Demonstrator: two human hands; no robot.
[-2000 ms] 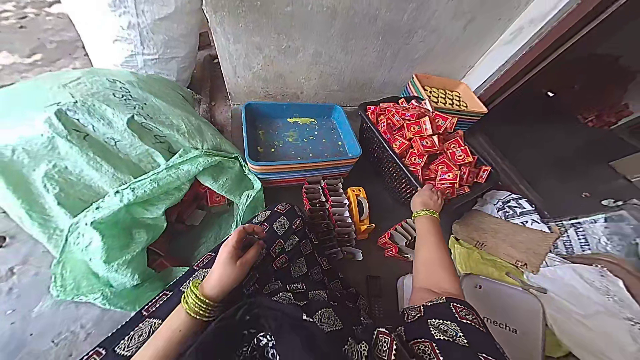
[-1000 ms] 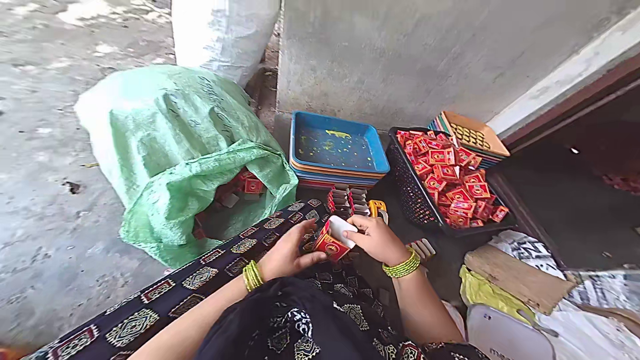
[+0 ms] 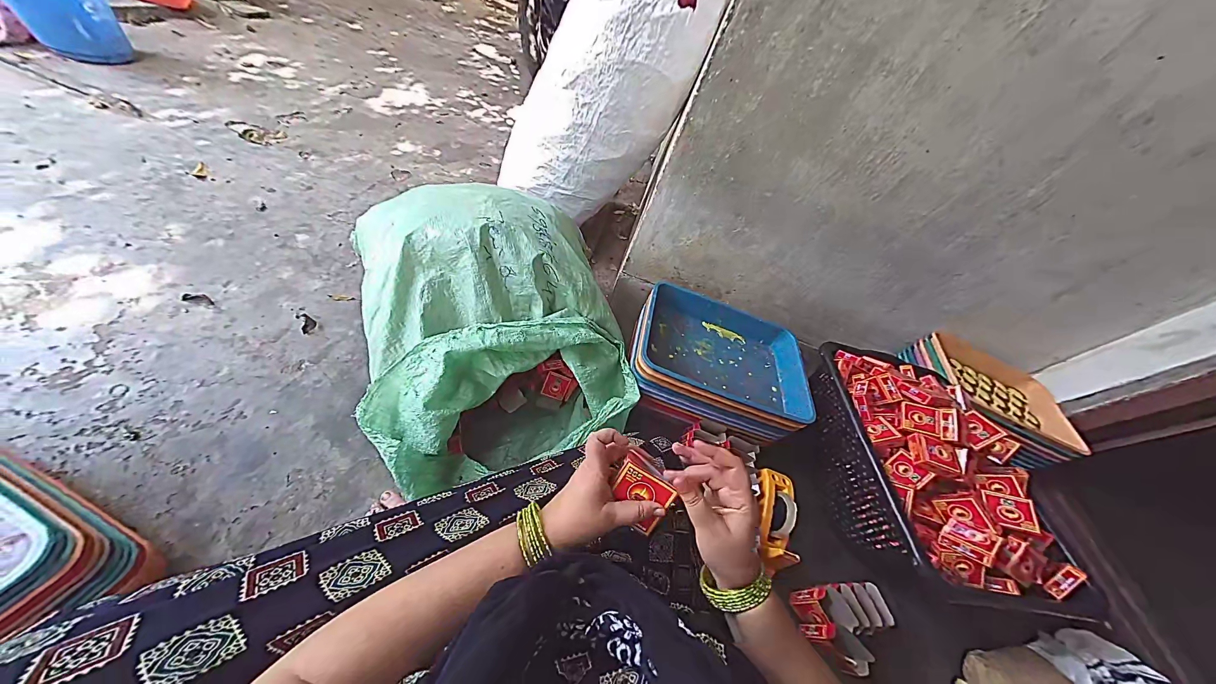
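My left hand (image 3: 594, 494) grips a small red printed cardboard box (image 3: 643, 489) above my lap. Close to the box's right side, my right hand (image 3: 719, 508) has its fingers apart and seems to hold nothing. A yellow tape dispenser (image 3: 777, 518) lies just right of that hand. Open red cartons with pale flaps (image 3: 848, 608) lie on the dark floor to the lower right. Many similar red boxes fill a black plastic basket (image 3: 841, 494) farther right. In front of me, the mouth of a green woven sack (image 3: 484, 256) shows more red boxes inside.
A stack of trays topped by a blue one (image 3: 727, 351) stands between sack and basket. Behind the basket is another stack, its orange top tray (image 3: 1054, 418) holding small round yellowish items. A white sack (image 3: 608, 104) leans by the wall. More stacked trays (image 3: 85, 541) stand at the left.
Two seconds ago my right hand was at the basket; a second ago both hands were on a box with a white flap. Now only my left grips a box. The view has swung left.
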